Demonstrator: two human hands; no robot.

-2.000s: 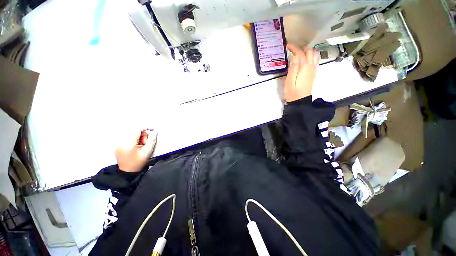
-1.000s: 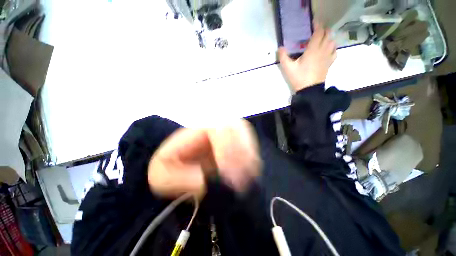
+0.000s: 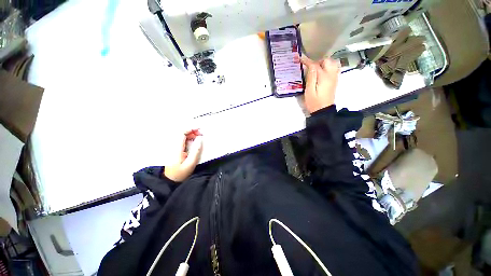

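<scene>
A smartphone [image 3: 286,62] with a lit screen lies on the machine bed, right of the needle area. My right hand [image 3: 321,85] rests beside it with a finger at the screen's right edge; it does not hold the phone. My left hand [image 3: 186,158] lies at the table's front edge with fingers curled. Red shows at its fingertips; I cannot tell whether it is a small item or skin. The presser foot and needle area [image 3: 205,66] is a dark metal cluster under the machine head.
The sewing machine arm [image 3: 242,19] crosses the top. Brown cut pieces [image 3: 398,56] lie at its right end. Brown panels [image 3: 20,105] stand at the left table edge. A tied whitish bundle [image 3: 397,124] and a beige roll [image 3: 412,170] lie below right.
My left hand, blurred over my chest one second ago, is back at the table edge. My right hand has shifted, with its index finger at the phone's edge. The camera view has tilted back up.
</scene>
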